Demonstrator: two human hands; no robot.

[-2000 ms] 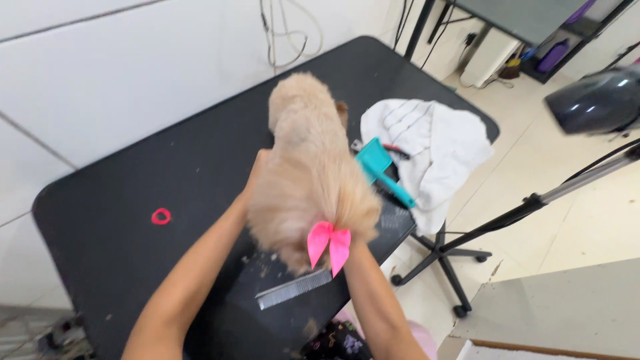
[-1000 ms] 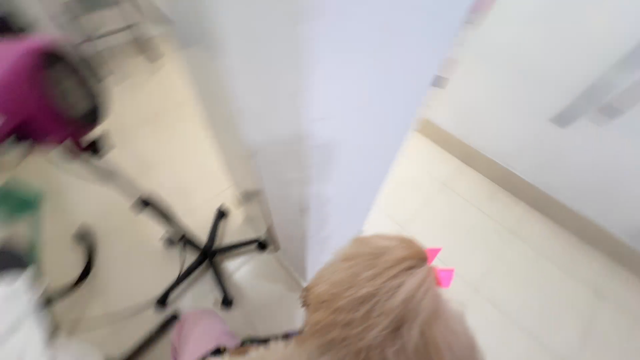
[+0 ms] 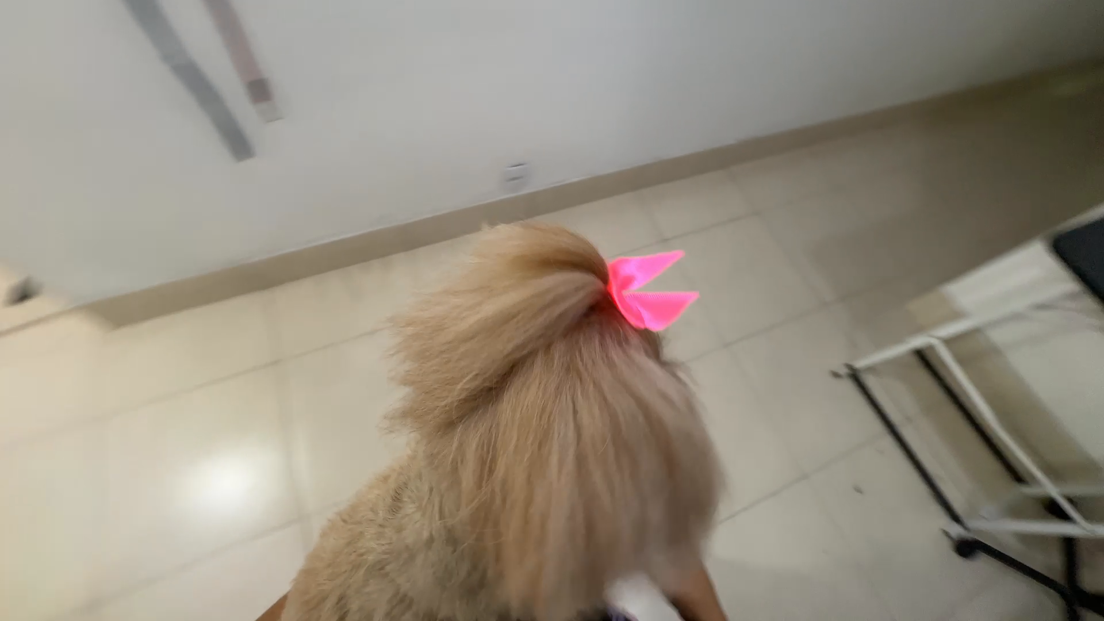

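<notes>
A small dog with tan fur (image 3: 552, 431) fills the lower middle of the head view, above the tiled floor. Its hair is gathered in a tuft, where a bright pink ribbon bow (image 3: 647, 291) is fastened. Skin of one arm or hand shows at the bottom edge left of the dog, and more (image 3: 697, 595) shows at its lower right. Both sets of fingers are hidden behind or below the fur, so the hold of each hand cannot be seen.
A pale wall (image 3: 604, 78) with a beige skirting (image 3: 414, 237) crosses the top. Light floor tiles (image 3: 172, 448) surround the dog. At the right stands a white and black metal frame (image 3: 983, 388) with casters, below a dark-edged surface.
The dog was on the black grooming table two seconds ago; now it is over the floor. The view has swung far round, away from the table, comb, brush and towel.
</notes>
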